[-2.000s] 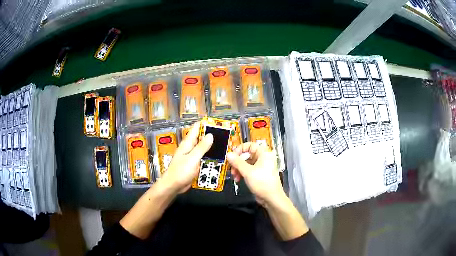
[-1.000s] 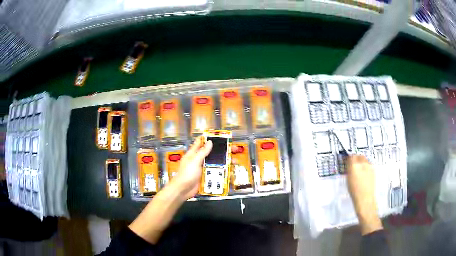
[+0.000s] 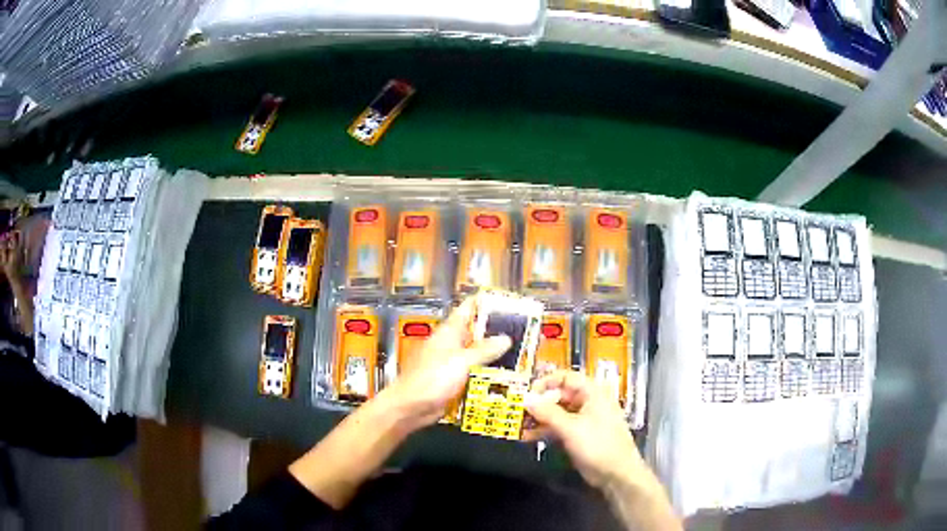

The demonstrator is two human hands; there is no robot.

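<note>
My left hand [image 3: 441,363] holds an orange-yellow phone [image 3: 511,337] upright above the near row of the tray, its thumb over the dark screen. A front panel [image 3: 494,407] lies on the phone, and yellow shows between its keys. My right hand [image 3: 582,410] grips the lower right of the phone and panel with bent fingertips. The clear blister tray [image 3: 326,358] holds two rows of orange bodies [image 3: 547,249], partly hidden by my hands. Other front panels [image 3: 788,249] lie in rows on the white sheet stack [image 3: 770,446] at right.
Three loose phone bodies [image 3: 277,356] lie on the dark bench at left. Two more [image 3: 381,112] lie on the green belt. Another panel-covered white stack [image 3: 145,301] stands at far left. A pale post [image 3: 857,135] rises at upper right. Part of a person [image 3: 16,280] shows at the left edge.
My right hand has come back from the right stack to the phone. A front panel now lies on the phone, and the loose tilted panel is gone from the stack. The view has shifted.
</note>
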